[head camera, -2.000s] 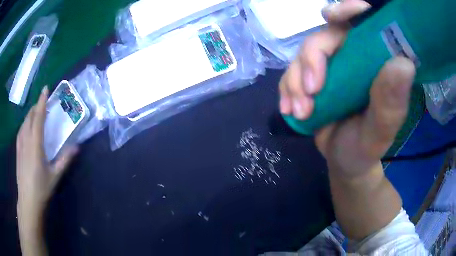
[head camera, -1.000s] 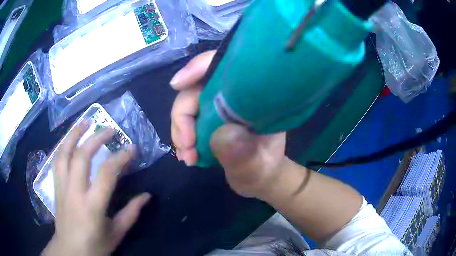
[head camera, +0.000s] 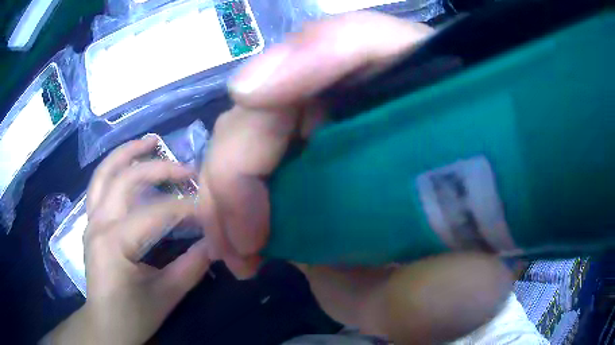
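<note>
My right hand (head camera: 243, 182) is wrapped around the thick teal-green electric screwdriver (head camera: 377, 182), which is large and blurred across the right half. Its tip is hidden. A white power bank housing (head camera: 71, 253) lies in clear film on the dark mat at lower left. My left hand (head camera: 138, 222) is over this housing, with its fingertips at the circuit board end, close to my right fingers. The hand covers most of the housing, and whether it grips anything is hidden.
Another open white housing with a green circuit board (head camera: 239, 30) lies in film (head camera: 94, 138) at upper left. A further unit (head camera: 27, 145) is at the left edge, and a narrow white piece (head camera: 30, 23) is above it. Striped stacks (head camera: 549, 290) show at lower right.
Over the last second the screwdriver has swung flatter and come closer to the camera. My left fingers have moved right to the board end. Earlier, my left hand brought this housing in from the left.
</note>
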